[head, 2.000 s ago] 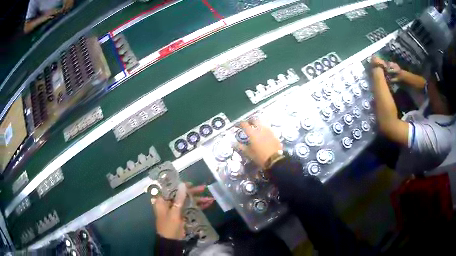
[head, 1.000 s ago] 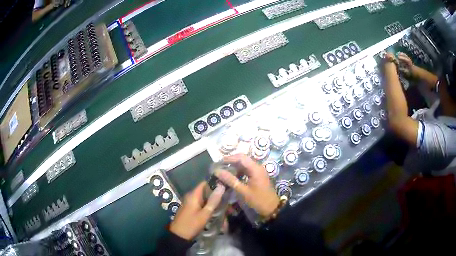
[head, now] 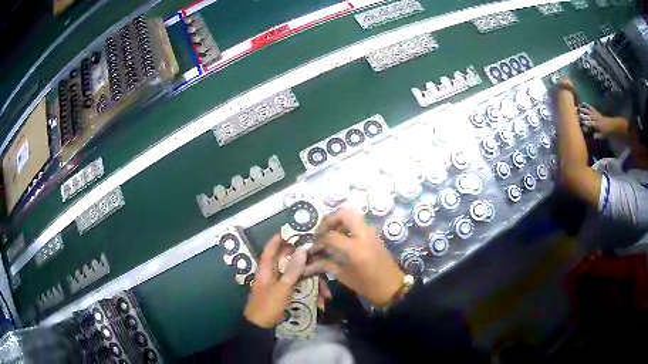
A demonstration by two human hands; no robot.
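My left hand (head: pixel 268 288) grips a pale four-position housing (head: pixel 301 313), held upright in front of me. A black ring with a pale centre sits in its top position; the lower positions show no black rings. My right hand (head: pixel 359 259) has its fingers on the housing's second position; whether a part is between them is hidden. Another housing with black rings (head: pixel 236 257) stands just left of my left hand. The clear blister tray (head: pixel 490 226) with round silvery inserts lies to the right.
Scalloped brackets (head: pixel 241 186), a black-ringed housing (head: pixel 344 142) and flat plates (head: pixel 256 117) lie on the green belt. Stacked housings (head: pixel 119 333) are lower left. A brown tray of black parts (head: pixel 167 60) is at far left. Another person's arm (head: pixel 574 153) is at right.
My right hand has moved from the blister tray to the held housing, whose top position now shows a black ring. The belt parts have shifted right and upward in view.
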